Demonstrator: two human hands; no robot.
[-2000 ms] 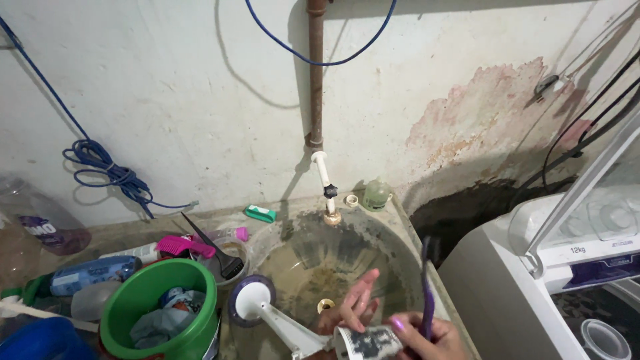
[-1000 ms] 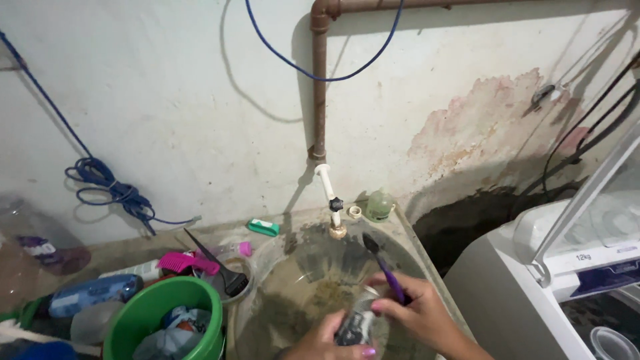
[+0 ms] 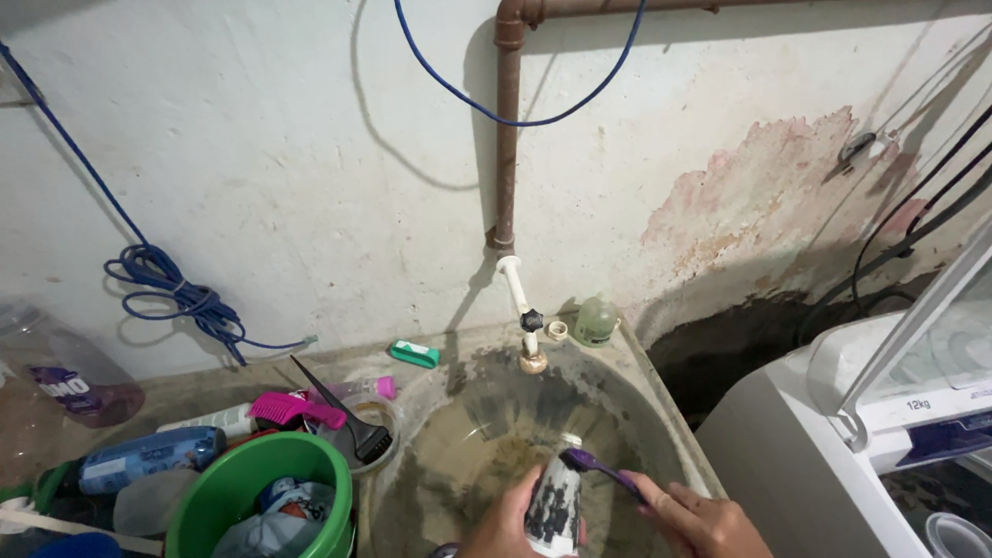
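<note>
My left hand (image 3: 508, 521) holds a white cone-shaped plastic part (image 3: 555, 504) with black patches on its side, its narrow neck pointing up over the concrete sink basin (image 3: 449, 434). In my right hand (image 3: 690, 515) is a purple-handled brush (image 3: 612, 471), whose dark head touches the upper side of the cone near the neck. Behind both hands, a white tap (image 3: 514, 287) with a black knob comes off the brown wall pipe (image 3: 507, 155). The lower edge of the view cuts off part of the left hand.
Left of the basin stand a green bucket (image 3: 341, 496) with cloth or plastic inside, a tint brush (image 3: 364, 434), a pink comb (image 3: 291, 407) and a blue bottle (image 3: 155, 459). A green-capped brush or eraser-like item (image 3: 415, 353) and a greenish bottle (image 3: 597, 319) sit behind. A washing machine (image 3: 775, 434) is right.
The cone, earlier lying tilted between my hands, now points neck up in my left hand. The purple brush has come down from upright onto its side.
</note>
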